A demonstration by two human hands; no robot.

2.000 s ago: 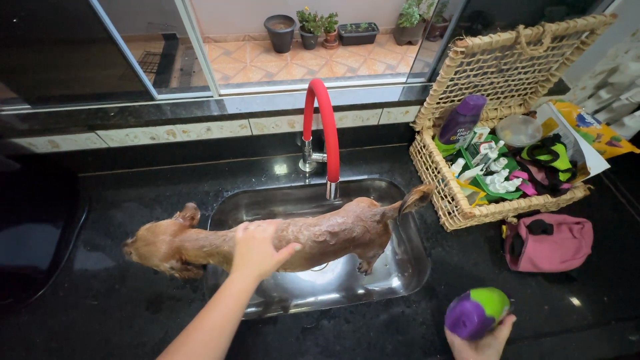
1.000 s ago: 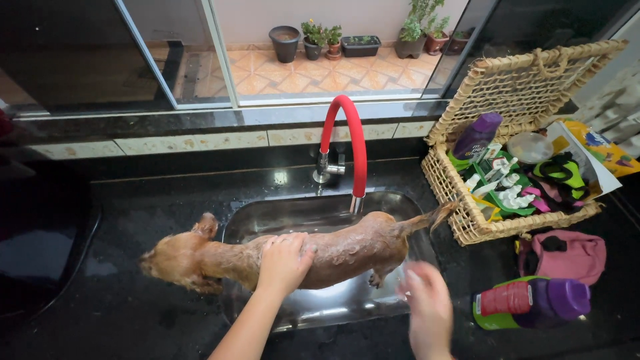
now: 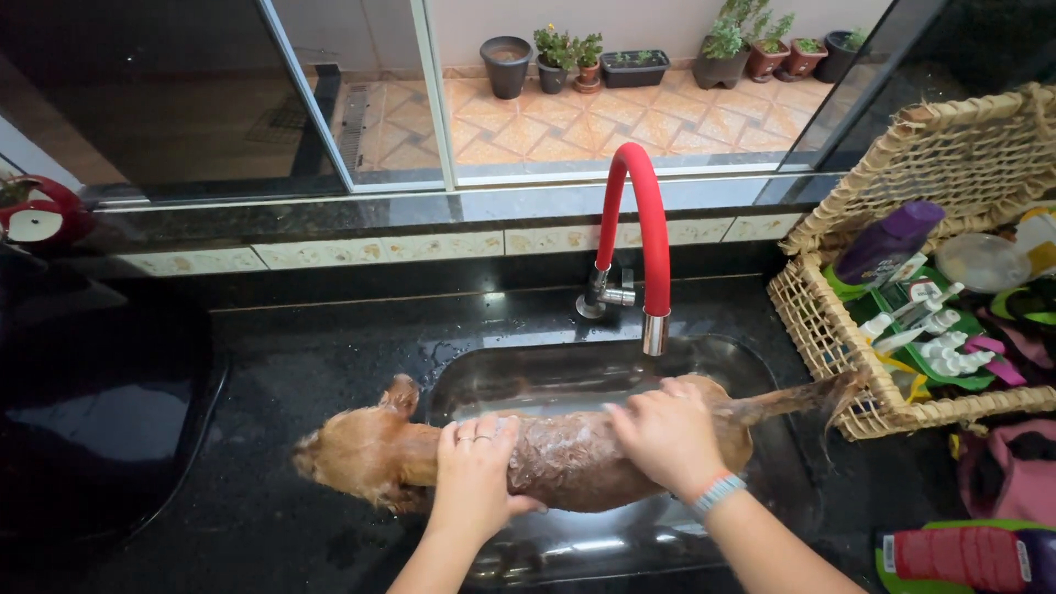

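A small brown dog (image 3: 569,462) with wet, lathered fur stands across the stainless steel sink (image 3: 701,536), its head over the counter at the left and its tail toward the wicker basket. My left hand (image 3: 478,470) rests on its shoulders, thumb spread. Over the rump lies my right hand (image 3: 668,433), fingers on the fur. Neither hand grasps an object. The red flexible faucet (image 3: 635,198) arches above the sink; no water is seen running from it. A purple and green bottle (image 3: 957,557) lies on the counter at the lower right.
An open wicker basket (image 3: 817,355) at the right holds a purple bottle (image 3: 887,243) and several small white-capped bottles. A pink fabric item (image 3: 1011,470) lies below it. A large black glossy object (image 3: 91,412) sits at the left. Behind the sink is a window with potted plants outside.
Two seconds ago my right hand held the purple and green bottle; it now lies on the counter. My right hand has moved left onto the dog's rump. My left hand stays on the dog.
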